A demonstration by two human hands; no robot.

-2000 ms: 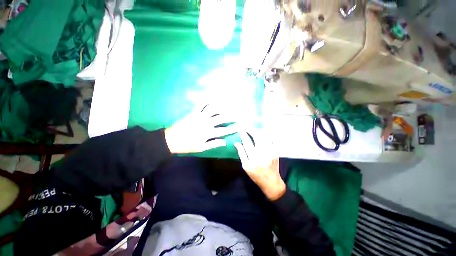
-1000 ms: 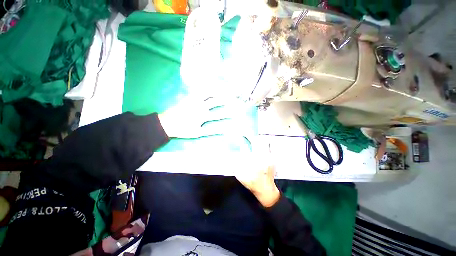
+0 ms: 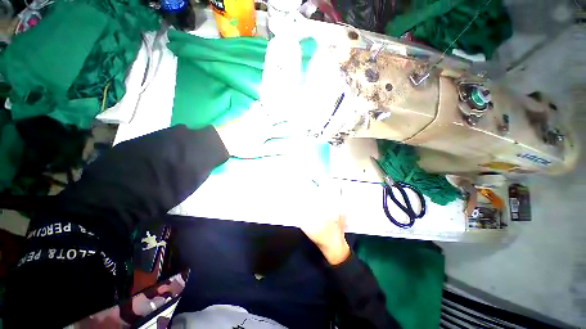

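A green fabric panel (image 3: 209, 80) lies on the white machine table, its near part washed out by the lamp. The cream sewing machine (image 3: 417, 106) stands at the upper right; its needle area (image 3: 334, 136) is at the left end of the head, beside the glare. My left hand (image 3: 250, 136) lies flat on the panel left of the needle area, fingers towards it. My right hand (image 3: 324, 222) is nearer the table's front edge, below the needle area; glare hides its fingertips. Whether it touches the cloth cannot be told.
Black-handled scissors (image 3: 403, 204) lie right of the needle, beside a green cloth bundle (image 3: 417, 175). An accessory tray (image 3: 486, 209) and small black box (image 3: 519, 202) are at right. Orange bottle (image 3: 235, 18), dark blue bottle (image 3: 175, 13) at top. Green heap (image 3: 58, 61) upper left.
The panel has moved up the table past the needle area, its near edge now farther from the table's front. My left hand has gone forward with it. The view has shifted, showing more of the bottles.
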